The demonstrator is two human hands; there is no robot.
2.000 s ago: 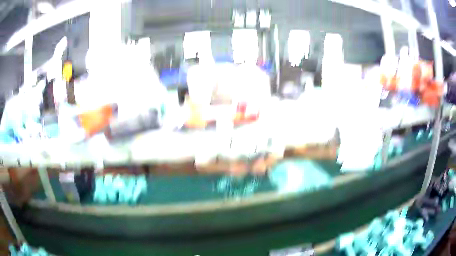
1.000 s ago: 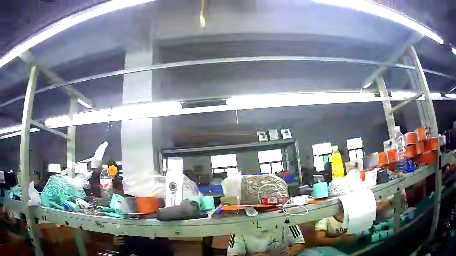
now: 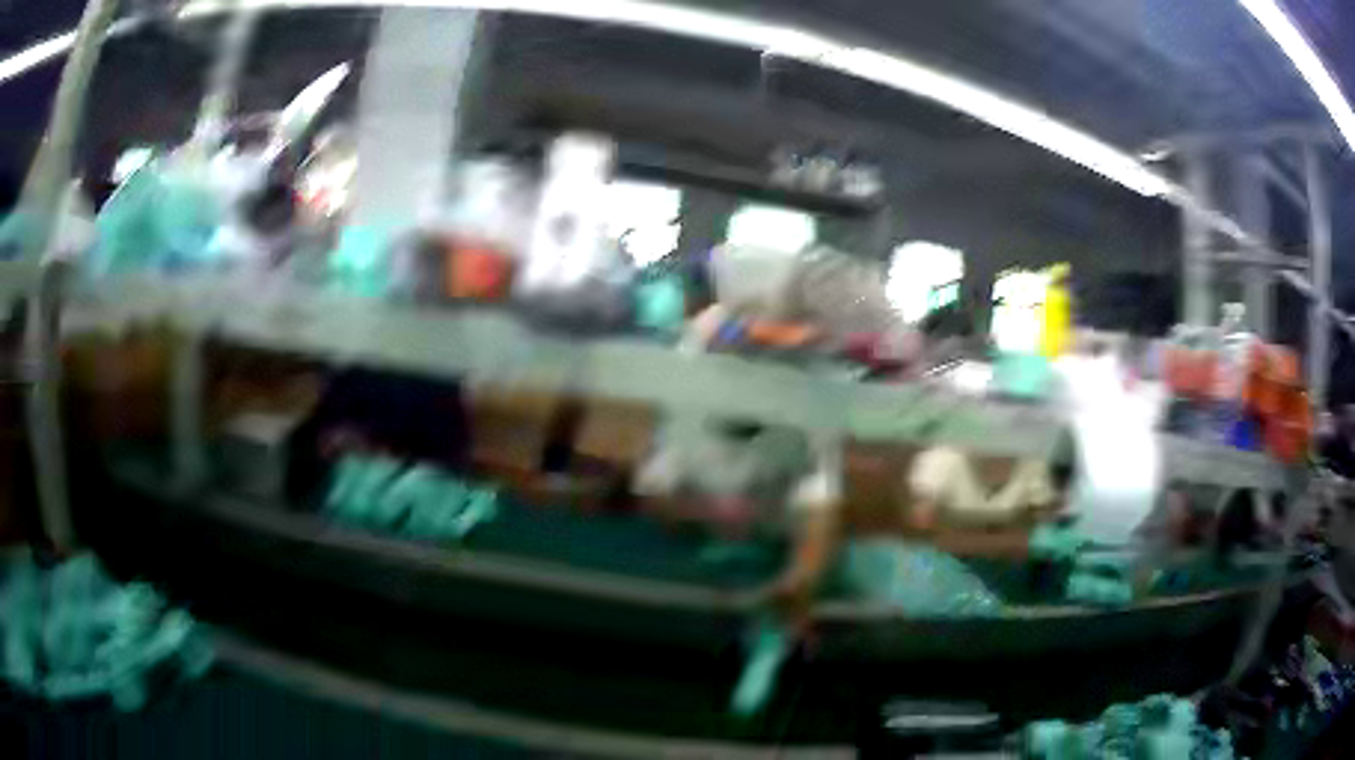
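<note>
Neither of my hands is in the picture. The frame is blurred. Nearest in front of me, a heap of teal housings (image 3: 89,631) lies at the lower left. Another teal heap (image 3: 1137,731) is cut off by the bottom edge at the lower right. The top of a pale and dark box, perhaps the screw feeder (image 3: 939,722), shows at the bottom edge beside it. A person's hand opposite (image 3: 800,606) reaches over the conveyor, at a teal housing (image 3: 761,668).
The dark green conveyor (image 3: 565,653) with pale rails crosses in front. Beyond it are seated people, a teal pile (image 3: 409,495) and a clear bag with teal parts (image 3: 914,579). A shelf (image 3: 624,365) with cups and bags runs above; dark parts (image 3: 1308,690) lie far right.
The view has swung down from the ceiling and shelf, and now tilts. The conveyor and near teal heaps have come into view. A person opposite now reaches over the conveyor.
</note>
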